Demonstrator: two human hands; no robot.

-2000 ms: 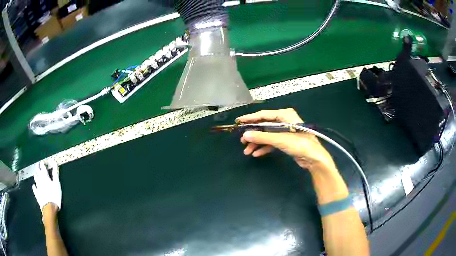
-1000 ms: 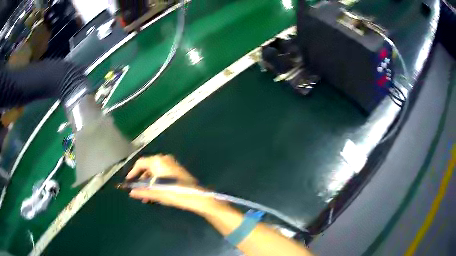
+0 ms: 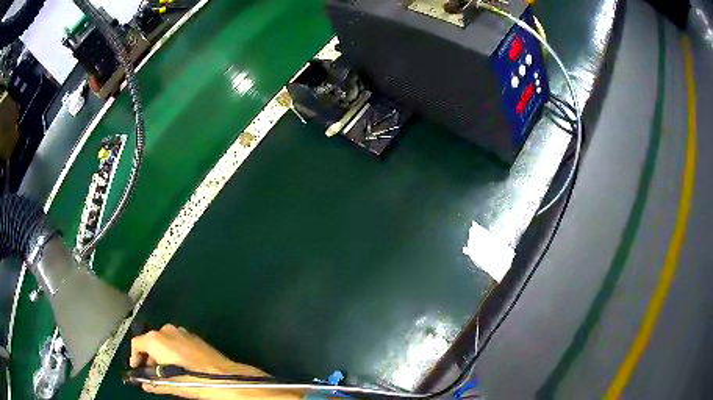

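My right hand [image 3: 184, 355], bare, is at the lower left of the view, cut off by the bottom edge at the wrist. It holds the dark soldering iron [image 3: 160, 373], whose tip end points left, over the dark green mat [image 3: 313, 234]. The iron's cable [image 3: 328, 386] runs right along my forearm. My left hand is not in view. A power strip [image 3: 100, 191] with open housing lies on the bright green belt at the left, partly behind a flexible metal hose. A bagged cord bundle [image 3: 51, 371] lies at the lower left.
The grey fume hood [image 3: 82, 308] hangs just above and left of my right hand. The soldering station [image 3: 438, 78] stands at the top, with the iron stand and tip tray [image 3: 379, 129] beside it. A speckled rail [image 3: 191, 211] divides mat and belt. A white tag [image 3: 489, 251] lies at the mat's right edge.
The view has swung right and towards the station. My left hand has left the picture. My right hand still holds the iron and now appears lower left.
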